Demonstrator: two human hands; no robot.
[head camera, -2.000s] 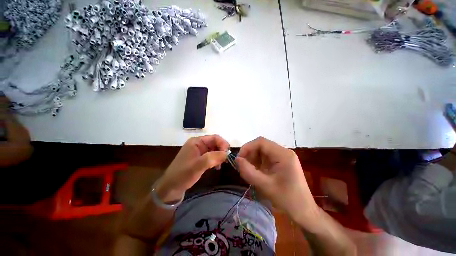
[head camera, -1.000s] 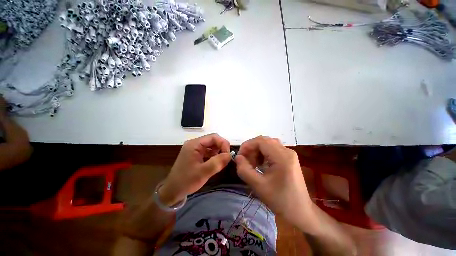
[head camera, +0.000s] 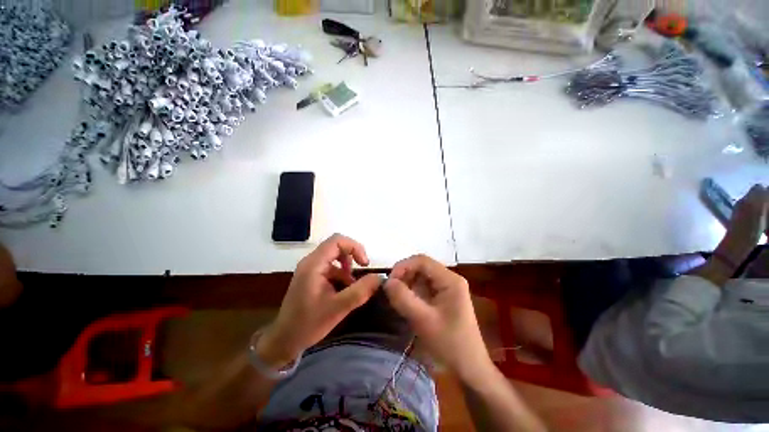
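Observation:
My left hand (head camera: 325, 291) and my right hand (head camera: 428, 302) meet just below the table's front edge, above my lap. A tiny white piece, likely a plug housing (head camera: 384, 278), shows between the fingertips. My right thumb and fingers pinch it; my left thumb touches its left side, and my left forefinger is raised off it. Thin wires (head camera: 396, 371) in white, dark and yellow hang below my right hand over my shirt. How the wires join the small piece is hidden by my fingers.
White table (head camera: 371, 202) holds a black phone (head camera: 293, 207), a green-white box (head camera: 340, 99), keys (head camera: 361, 46), a large harness pile (head camera: 169, 93) at left and a wire bundle (head camera: 645, 84) at right. Red stools (head camera: 118, 359) stand below. A person's hand (head camera: 746, 224) is at far right.
The view has shifted, so the table things sit lower and further left. My left forefinger has lifted away from the small piece. A neighbour's hand has come into view at far right.

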